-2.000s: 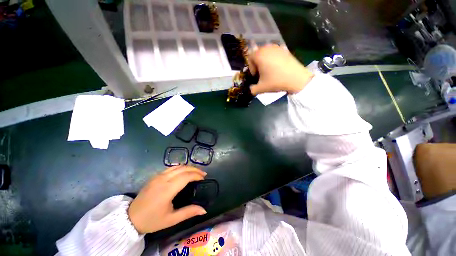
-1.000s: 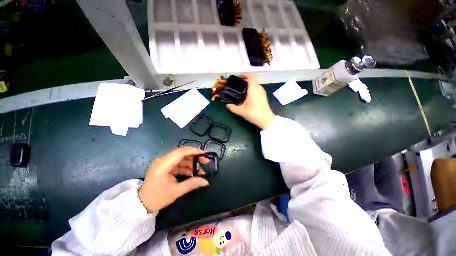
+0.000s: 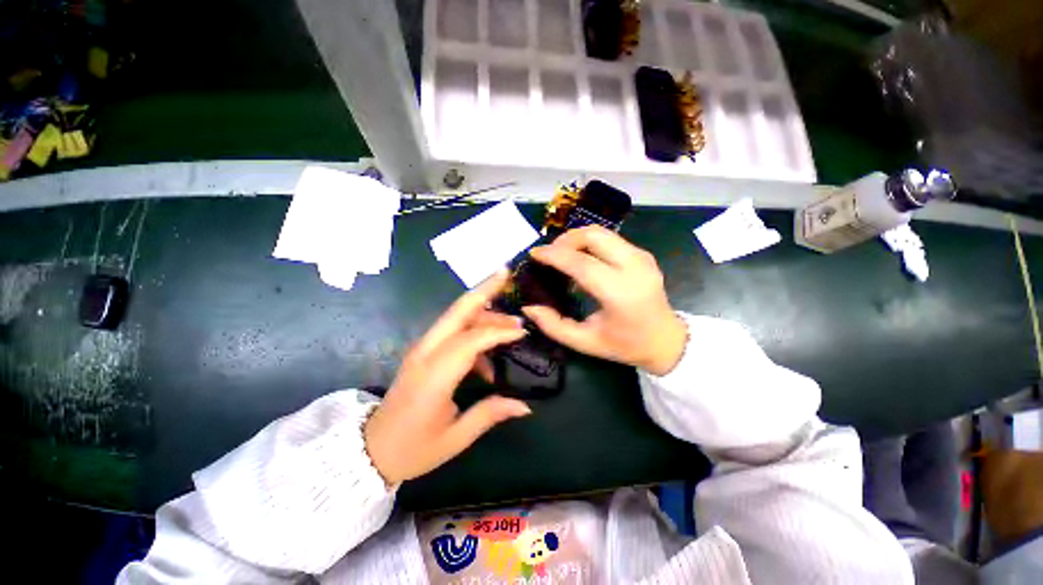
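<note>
My right hand pinches a dark display module between fingers and thumb, low over the bench. My left hand is left of it, thumb and fingers spread, its upper fingertips near the module. A black open housing shows beside the left fingertips; whether they grip it is unclear. The hands cover most of the other housings. A stack of display modules with orange-gold tails lies just beyond my right hand, near the rail.
White wipes and a separate sheet lie left, with thin dark tweezers. Another wipe and a labelled bottle are right. A tray stands beyond the rail. A black watch head lies far left.
My right hand has set down the module stack near the rail and come in to my left hand with one module. The view has shifted left, so the bench things appear further right.
</note>
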